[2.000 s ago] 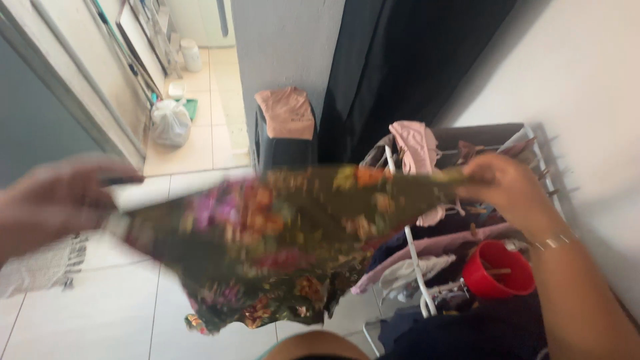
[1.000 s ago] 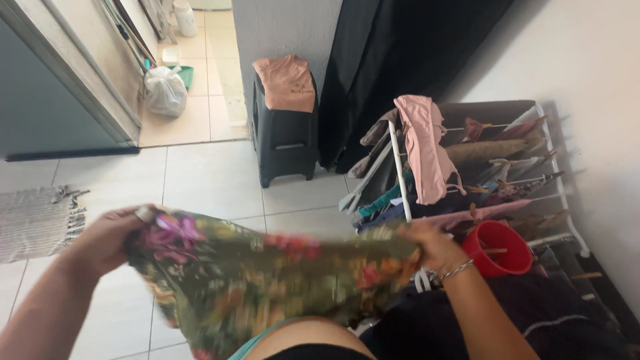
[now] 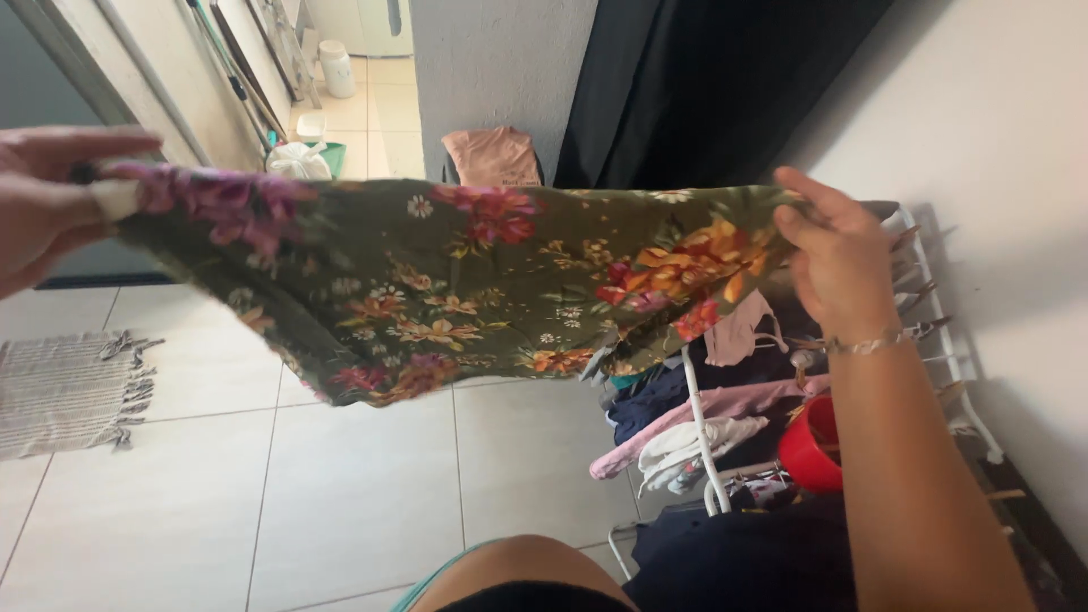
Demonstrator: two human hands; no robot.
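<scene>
An olive-green floral garment (image 3: 484, 289) hangs stretched in the air between my two hands. At the left edge of the view, my left hand (image 3: 59, 200) pinches its upper left corner between thumb and fingers. My right hand (image 3: 837, 246), with a bracelet on the wrist, grips the upper right corner. Behind the cloth's right side stands a white drying rack (image 3: 701, 425) bearing clothes, among them a pink garment (image 3: 739, 331) and a white one (image 3: 693, 446). A red plastic container (image 3: 812, 446) is on the rack, partly hidden by my right forearm.
A folded pink cloth (image 3: 493, 155) lies on a dark stool, mostly hidden by the garment. A fringed grey rug (image 3: 72, 395) is on the tiled floor at left. A dark curtain (image 3: 705, 93) hangs behind. Beyond the doorway are a white bag (image 3: 297, 161) and a white bottle (image 3: 337, 68).
One second ago the floral garment hung lower and sagged between my hands; now both hands are raised and further apart, with its upper edge pulled nearly straight.
</scene>
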